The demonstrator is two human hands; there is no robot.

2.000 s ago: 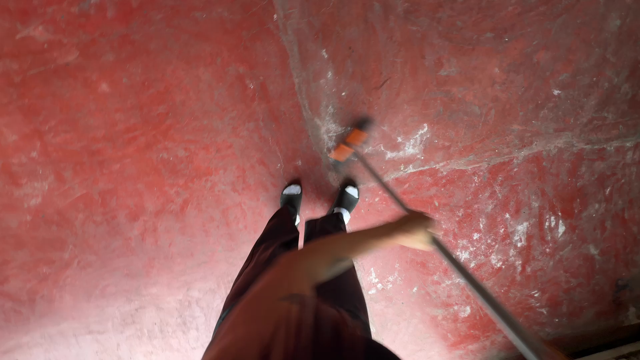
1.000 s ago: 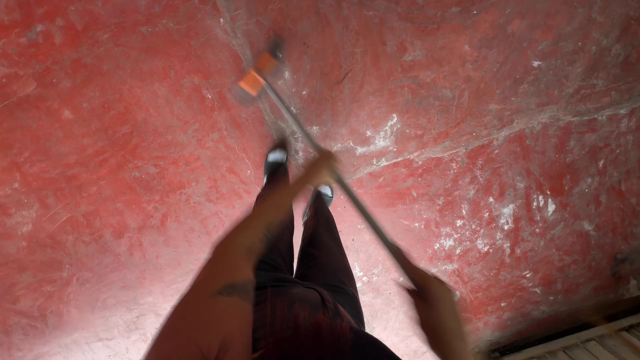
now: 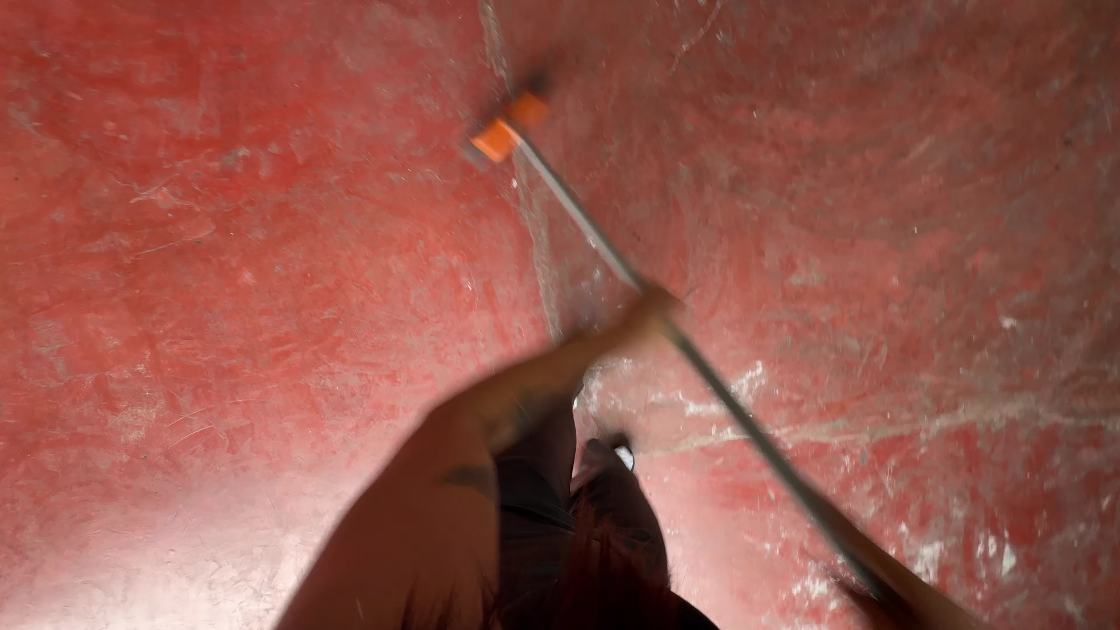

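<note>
A long broom-like tool slants across the head view, its orange and dark head (image 3: 507,127) at the upper middle over the red floor (image 3: 262,289). My left hand (image 3: 654,308), blurred, is closed round the middle of the grey pole (image 3: 744,420). Near the pole's lower end, at the bottom right, my right hand (image 3: 875,599) grips it, partly cut off by the frame edge. The kind of head, broom or brush, is too blurred to settle. Dark trousers (image 3: 534,516) show beneath my left arm.
A shoe (image 3: 623,451) with something white on it stands below the middle, beside a pale patch. A crack (image 3: 534,236) runs down the worn floor, and another (image 3: 945,422) extends to the right.
Two seconds ago the orange head was close in front of the feet; now it lies farther from them. The view has shifted. Both arms now reach to the pole, my right hand plainly lower down.
</note>
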